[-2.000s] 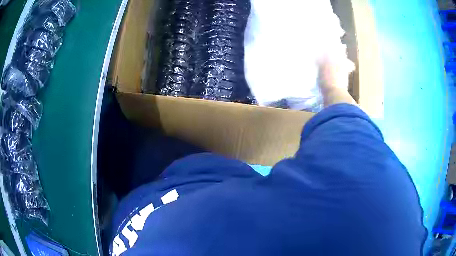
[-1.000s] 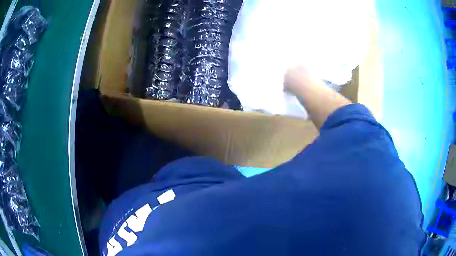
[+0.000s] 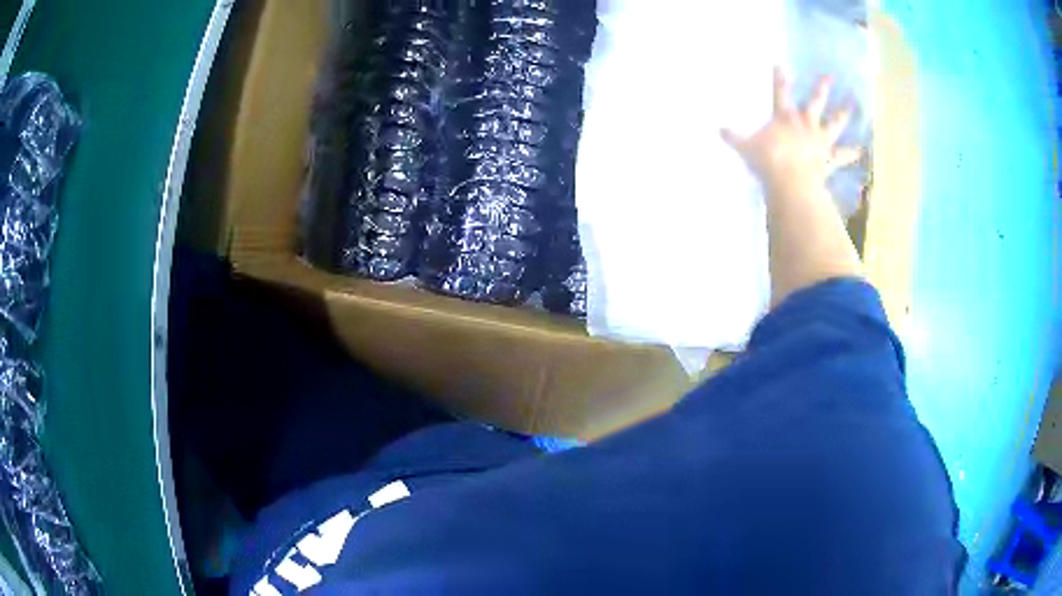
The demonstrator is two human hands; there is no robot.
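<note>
My right hand (image 3: 798, 146) lies bare and palm down, fingers spread, on a white packing sheet (image 3: 675, 175) inside a large open brown supply carton (image 3: 466, 349). The sheet covers the right part of the carton, and one corner hangs over its near wall. Left of the sheet, bagged black accessories (image 3: 501, 175) stand in long rows, ribbed and glossy in clear wrap. My left hand is not in view.
A row of bagged accessories (image 3: 23, 256) lies on the green worktop (image 3: 111, 233) at the left. A pale edge rail (image 3: 161, 314) runs between worktop and carton. Blue floor (image 3: 990, 233) shows at the right, with blue objects (image 3: 1025, 541) at its edge.
My right hand has moved up and right from a blurred, more closed pose and is spread on the sheet. The sheet lies flatter, and more of the carton's inside shows.
</note>
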